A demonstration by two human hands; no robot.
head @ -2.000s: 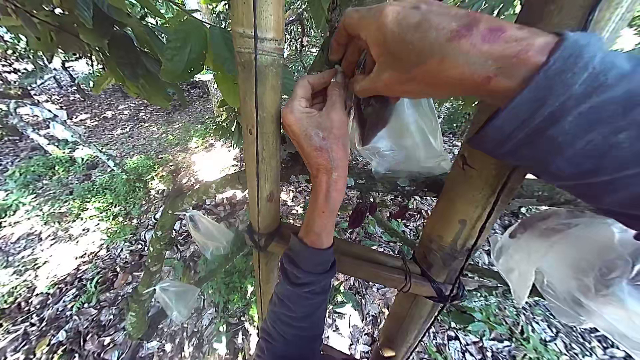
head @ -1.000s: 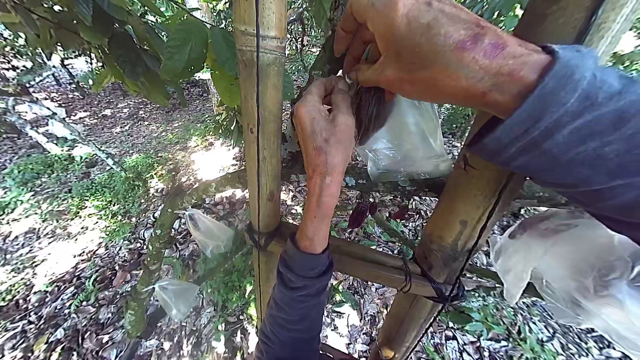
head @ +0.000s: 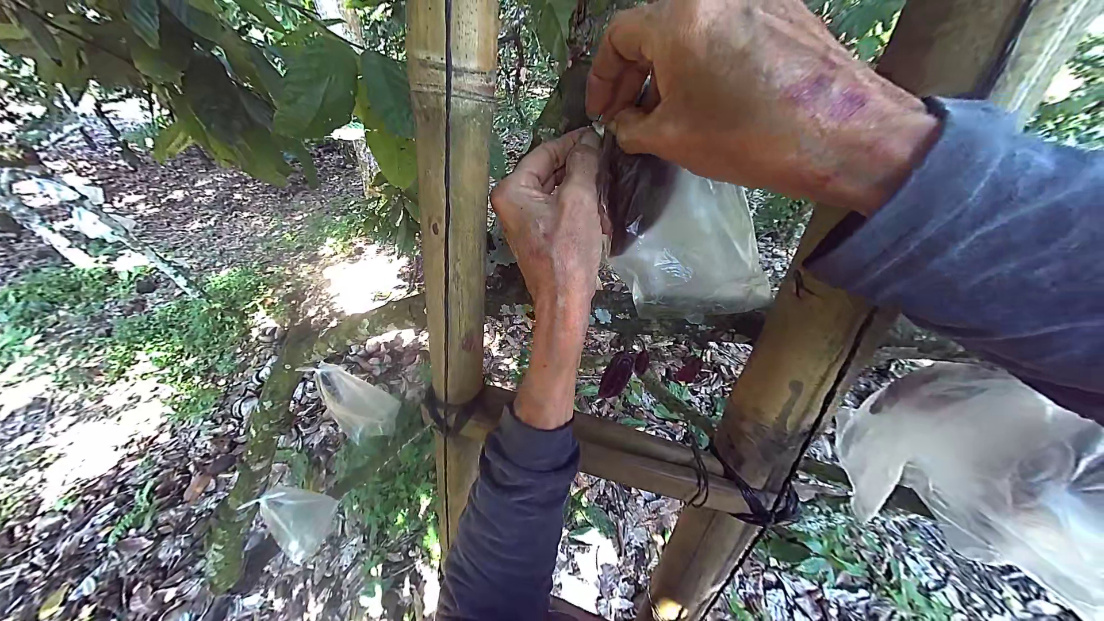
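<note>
Near the top centre, my left hand (head: 556,216) and my right hand (head: 733,95) meet fingertip to fingertip, pinching the gathered top of a clear plastic bag (head: 694,250). A dark reddish-brown pod (head: 636,194) shows at the bag's upper part, just under my right hand; its top is hidden by the fingers. The bag's lower end hangs loose and spread. A small whitish bit shows between the fingertips, too small to identify. The tree trunk (head: 586,52) stands right behind my hands.
Two bamboo poles (head: 453,259) (head: 776,371), joined by a bamboo rung (head: 638,461) lashed with dark cord, stand before me. Bagged bundles (head: 354,401) (head: 297,517) hang at lower left; a large bunch of plastic bags (head: 975,457) is at right. Small dark red pods (head: 617,375) hang beyond the rung.
My hands have stayed at the bag's top, with the fingers shifting slightly. The dark pod is more exposed beside my left fingers than two seconds ago.
</note>
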